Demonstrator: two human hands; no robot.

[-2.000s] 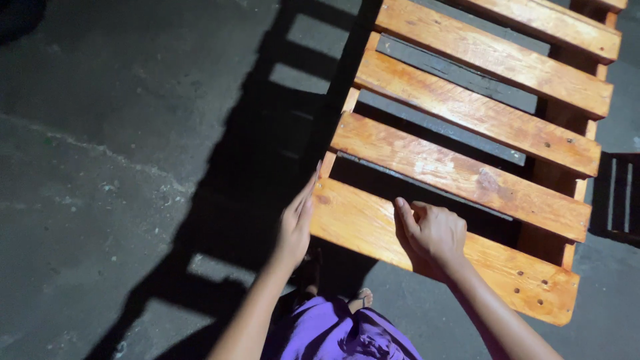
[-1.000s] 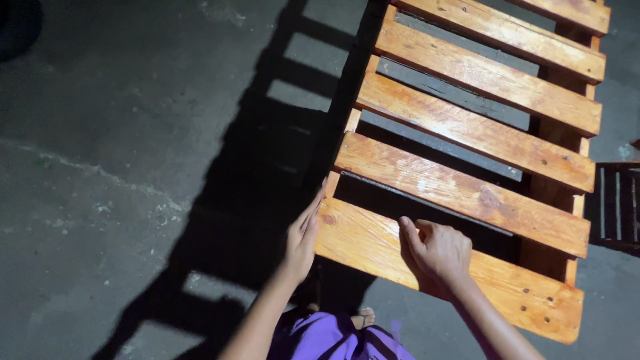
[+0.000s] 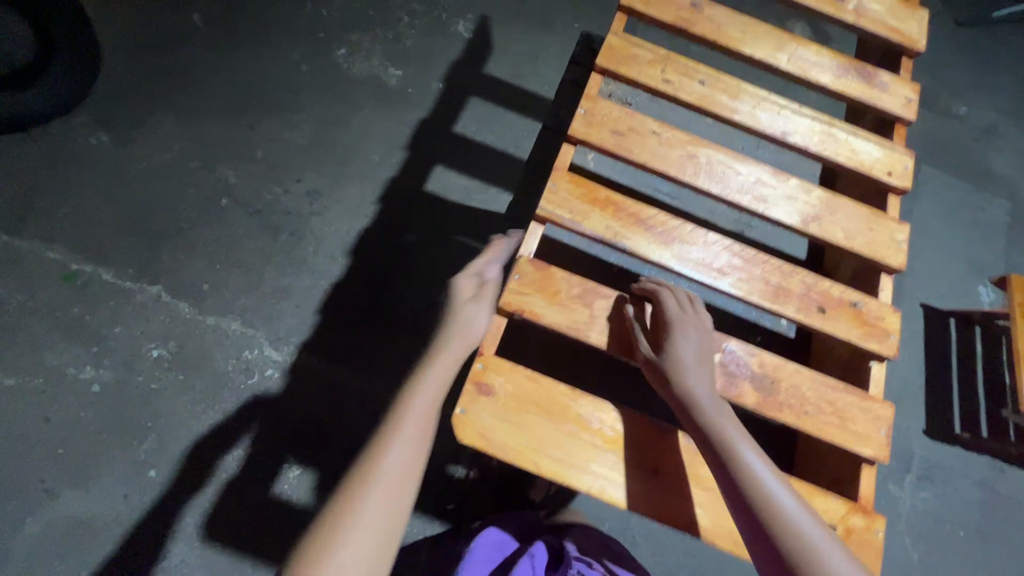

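Observation:
A slatted wooden frame (image 3: pixel 736 232), varnished orange-brown, runs from the bottom centre to the upper right. Its flat slats lie across two side rails with gaps between them. My left hand (image 3: pixel 480 292) is at the left rail, beside the end of the second slat from the bottom, its fingers fairly straight. Over that same slat is my right hand (image 3: pixel 672 332), fingers loosely bent and thumb apart, with nothing in it. Whether its fingertips touch the wood cannot be told. The right forearm passes above the bottom slat.
A dark tyre-like ring (image 3: pixel 84 68) lies at the upper left. Another slatted wooden piece (image 3: pixel 1018 336) shows at the right edge, beside its barred shadow. The grey concrete floor (image 3: pixel 200 200) has a pale crack and carries the frame's long shadow.
Both hands have moved up the frame, away from my body, from the bottom slat to the second one. The right hand has come off the bottom slat.

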